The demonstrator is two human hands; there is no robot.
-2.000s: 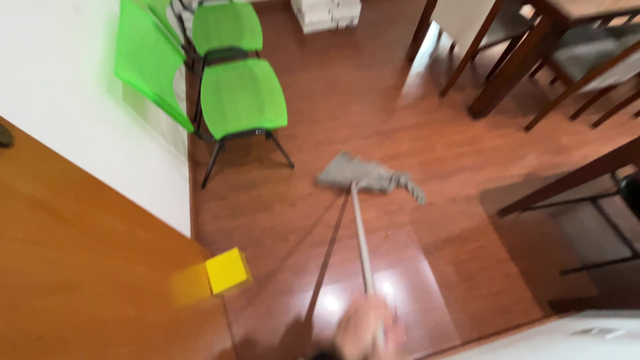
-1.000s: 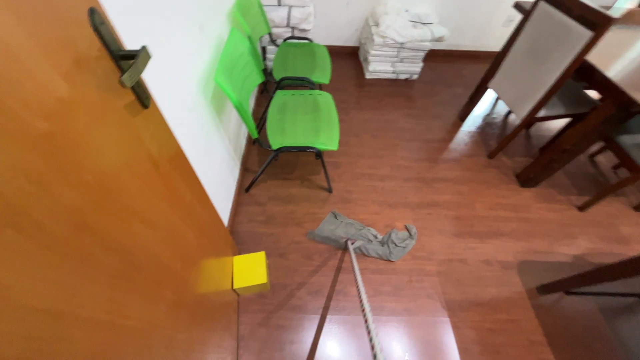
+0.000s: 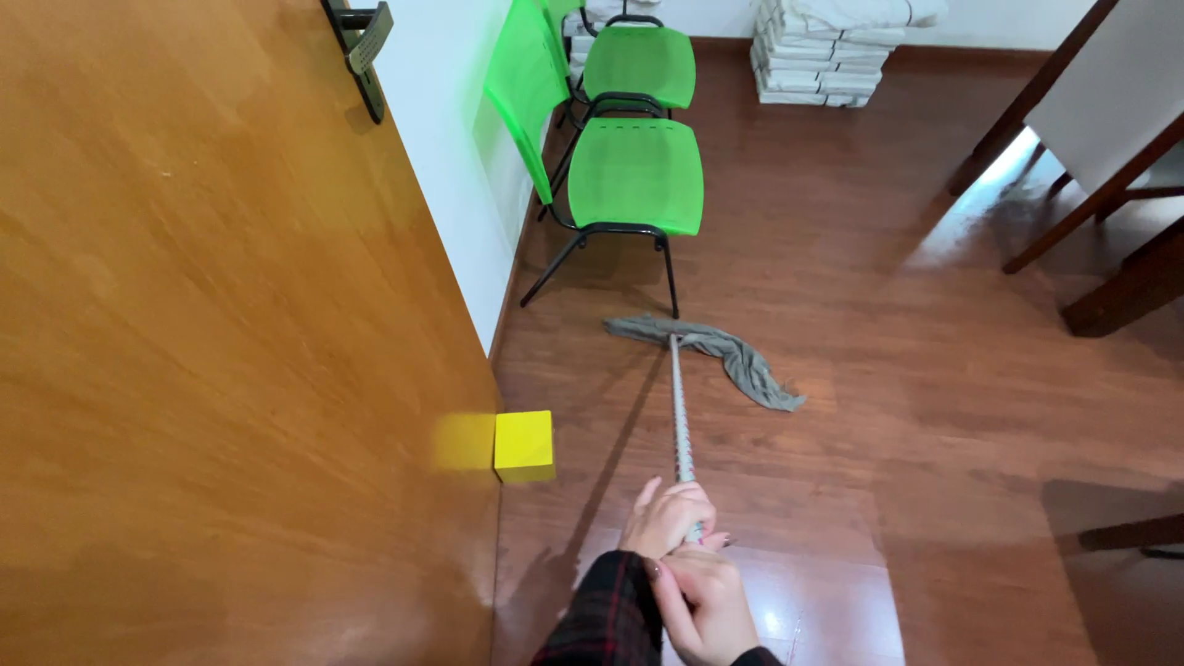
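Both my hands are on the light patterned pole (image 3: 682,416) of a floor squeegee or mop. The lower hand on the pole, with a dark plaid sleeve coming from the left, is my left hand (image 3: 668,520). Close behind it my right hand (image 3: 708,592) is closed around the upper part of the pole, its thumb near the left wrist. At the pole's far end a grey cloth (image 3: 740,363) lies on the wooden floor, its right part trailing toward me. The cloth's left part is by the front leg of the nearest green chair (image 3: 638,176). The tool's head is hidden under the cloth.
A wooden door (image 3: 250,370) stands at the left, with a yellow block (image 3: 524,444) on the floor against it. Another green chair (image 3: 640,65) is behind the first, along the white wall. White folded bundles (image 3: 819,55) are stacked at the back. Dark wooden chair legs (image 3: 1064,222) stand at the right.
The grey cloth has moved forward to the nearest green chair's front leg and is now stretched out and curved. Both hands are now in view; a second ago neither was.
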